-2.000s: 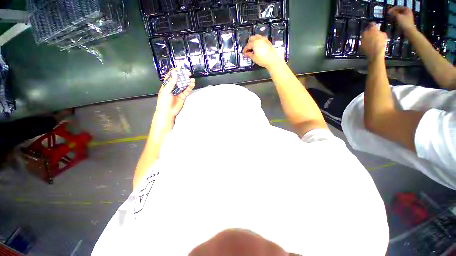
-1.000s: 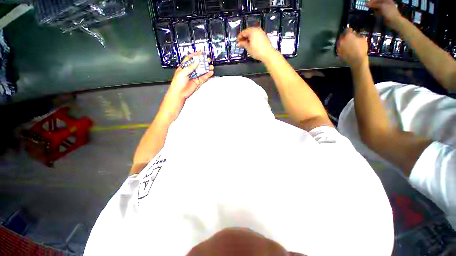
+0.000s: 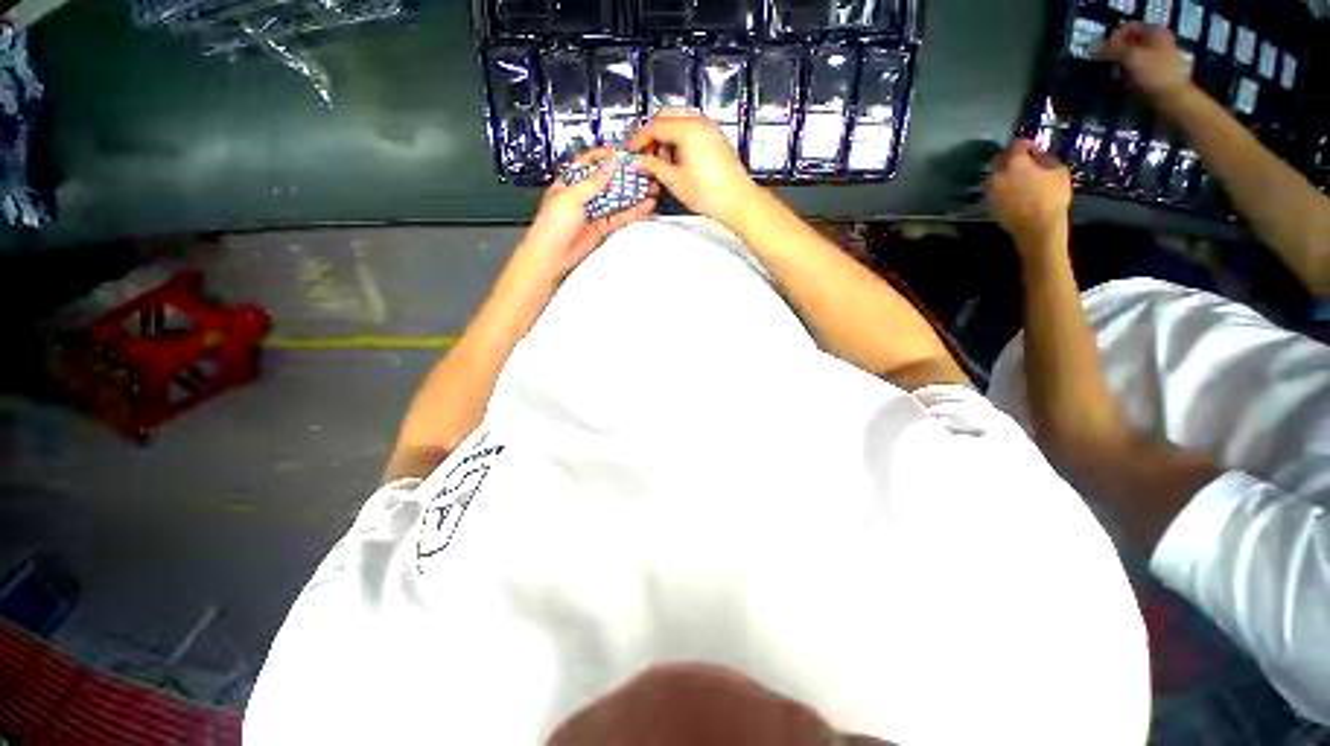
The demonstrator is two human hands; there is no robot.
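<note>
My left hand (image 3: 584, 207) holds several pale keypads (image 3: 619, 190) with a grid of dots, in front of the near edge of the shiny black tray (image 3: 700, 91). My right hand (image 3: 697, 163) is at the keypads, its fingertips touching their upper right edge; whether it grips one cannot be told. The tray has rows of rectangular pockets. Pale pieces (image 3: 821, 137) show in several near-row pockets right of my right hand. My hands cover part of the tray's near edge.
Clear crinkled plastic trays (image 3: 270, 18) lie at the upper left of the green bench (image 3: 394, 146). At right, a co-worker's hands (image 3: 1033, 190) are at another black tray (image 3: 1211, 95) with pale pieces. A red crate (image 3: 168, 350) stands on the floor at left.
My right hand has moved from over the tray pockets left to the keypads in my left hand. My left hand has shifted right. The view has moved, and the co-worker's tray now sits at an angle.
</note>
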